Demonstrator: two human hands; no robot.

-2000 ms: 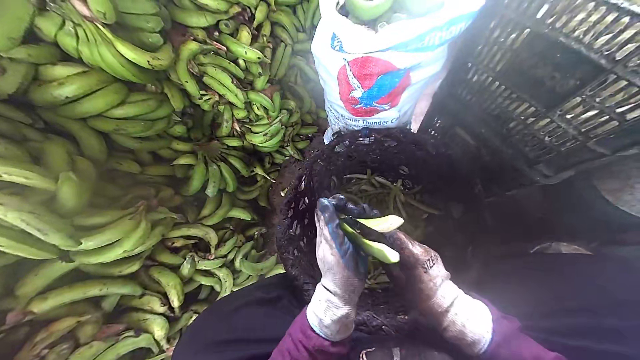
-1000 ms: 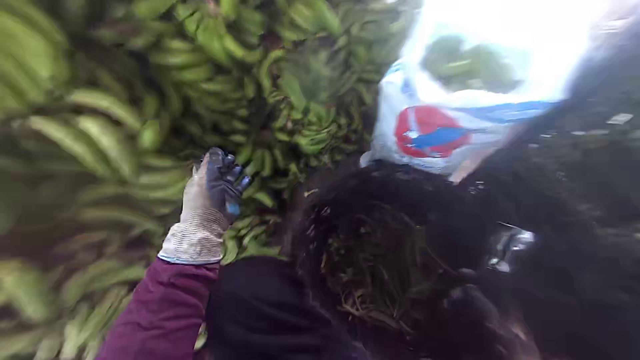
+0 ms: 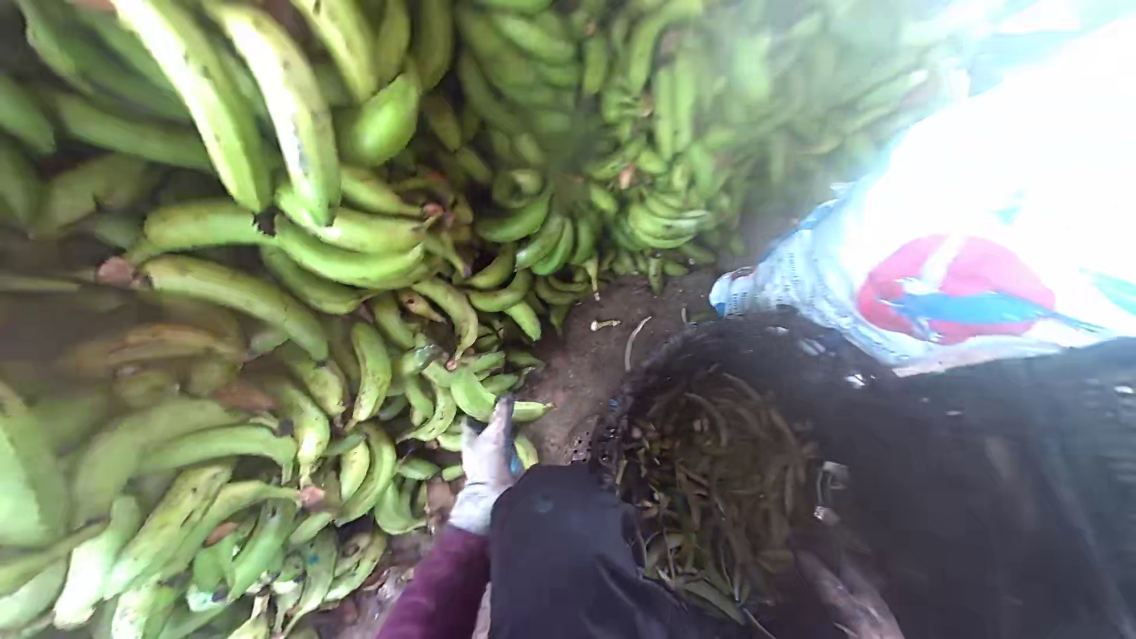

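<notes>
My left hand [image 3: 488,461], in a pale glove with dark fingers, reaches down beside my left knee at the edge of the heap of green plantains [image 3: 355,240]. Its thumb points up near small plantains [image 3: 470,395]; its other fingers are mostly hidden, with a bit of blue showing, so I cannot tell whether it grips anything. My right hand [image 3: 848,595] is dim and blurred at the lower right, over the dark basket's side; what it holds does not show. Between my hands stands the dark mesh basket [image 3: 657,355] with plantain peels [image 3: 710,453] inside.
A white woven sack [image 3: 816,275] with a red circle and blue bird stands behind the basket, washed out by glare. Bare ground [image 3: 577,364] with peel scraps lies between the heap and the basket. My dark-clothed knee [image 3: 559,541] is beside the basket.
Two seconds ago both hands were together over the basket with pale peeled pieces; they are now apart, my left hand at the heap. The view has swung left.
</notes>
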